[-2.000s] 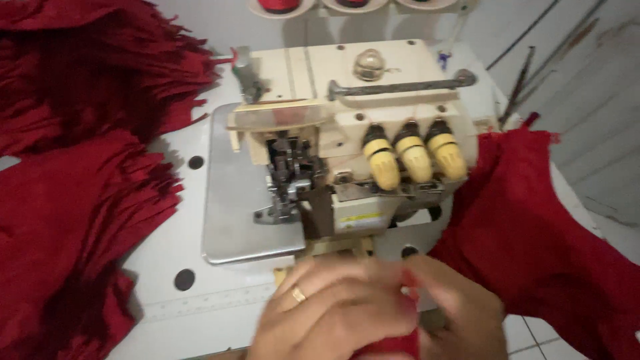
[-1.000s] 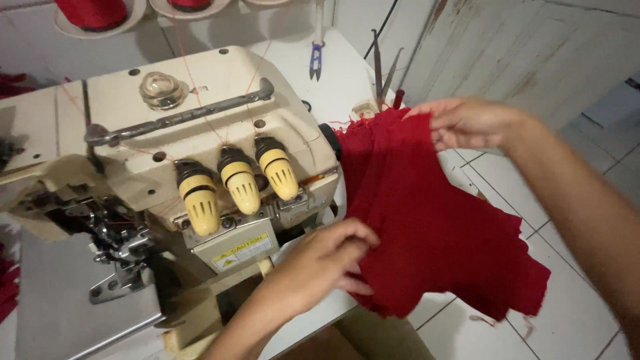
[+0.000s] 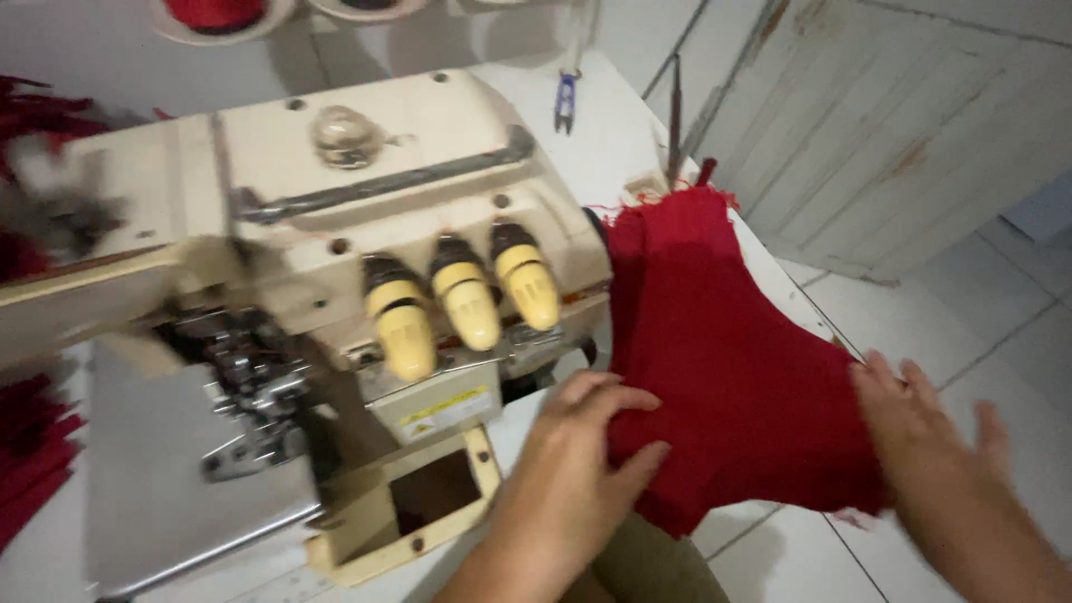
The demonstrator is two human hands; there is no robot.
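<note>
Red cut fabric pieces (image 3: 737, 360) lie in a stack at the right end of the table, their lower part reaching over its edge. My left hand (image 3: 586, 444) rests at the stack's left side, fingers apart, thumb and fingertips against the cloth. At the stack's right edge is my right hand (image 3: 930, 444), blurred, with its fingers spread and its side against the cloth. To the left stands a cream overlock sewing machine (image 3: 402, 201) with several parts in view, among them yellow tension knobs (image 3: 465, 301) and a metal presser foot (image 3: 251, 452).
Thread snips (image 3: 566, 102) with a blue handle lie behind the machine. A dark pointed tool (image 3: 675, 117) stands upright at the table's back right edge. More red fabric (image 3: 33, 452) is at the far left. Thread cones (image 3: 216, 12) stand at the top. Floor tiles (image 3: 888, 327) show at right.
My right hand has left the stack's top edge and moved down to its right side. The fabric's lower part has swung up rightward. Two seconds ago both hands were together in front of the machine.
</note>
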